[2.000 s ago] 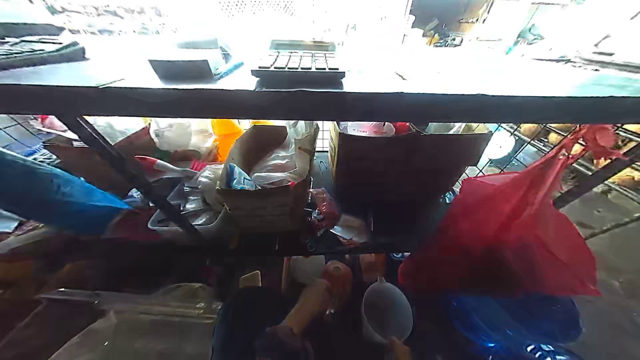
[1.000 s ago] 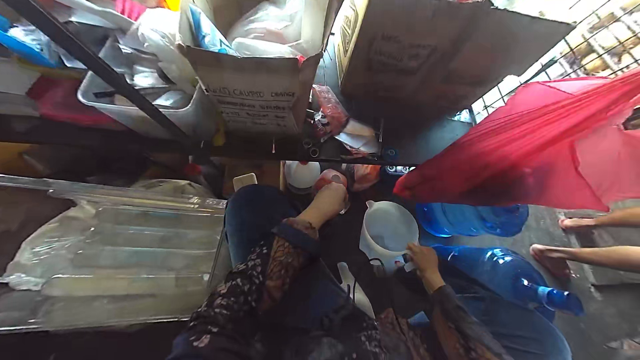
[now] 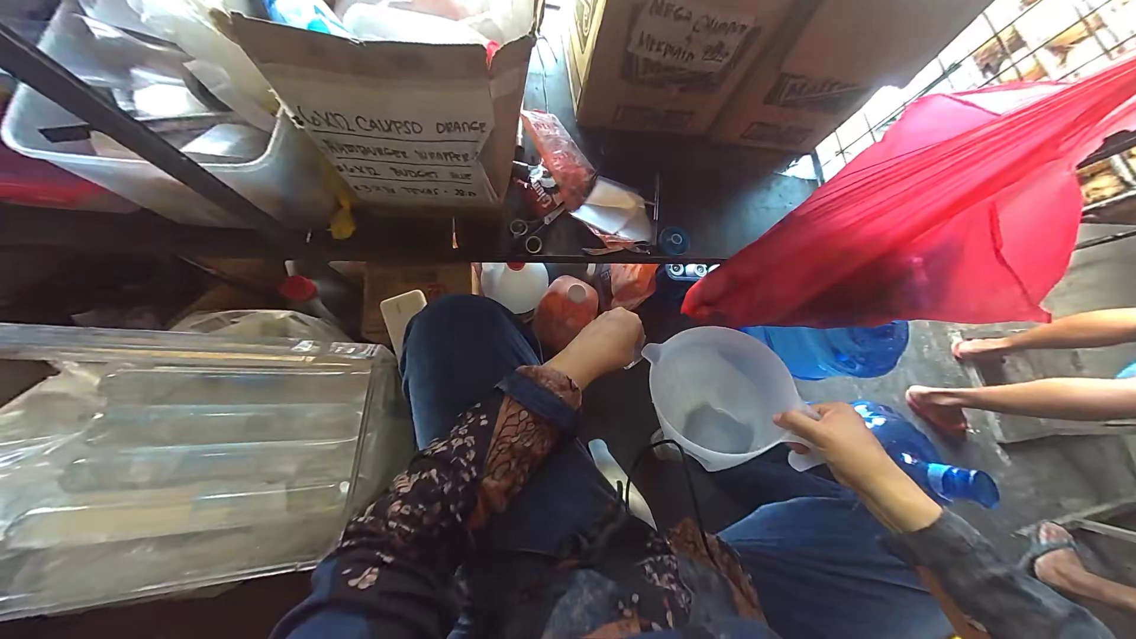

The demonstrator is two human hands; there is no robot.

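Observation:
My right hand [image 3: 834, 439] grips the handle of a translucent white plastic pitcher [image 3: 710, 399]. The pitcher's mouth faces up and its spout points toward my left hand. Just beyond the spout, my left hand [image 3: 608, 344] has curled fingers, and a small clear edge shows beneath them; what it belongs to is unclear. Close by on the left stands a jug with reddish-orange contents [image 3: 568, 311], partly hidden by my left wrist. A white jug with a red cap [image 3: 515, 286] stands behind it.
A black shelf [image 3: 426, 244] crosses above, bearing a cardboard box [image 3: 399, 115] and a white tub [image 3: 200, 160]. A red plastic bag [image 3: 914, 213] hangs at right over blue water bottles [image 3: 834, 351]. A clear plastic case [image 3: 195, 444] lies at left. Another person's legs [image 3: 1029, 390] are at far right.
My left hand has moved right, off the reddish-orange jug, toward the pitcher's spout. My right hand stays at the pitcher's handle. The view has tilted down strongly since the oldest frame.

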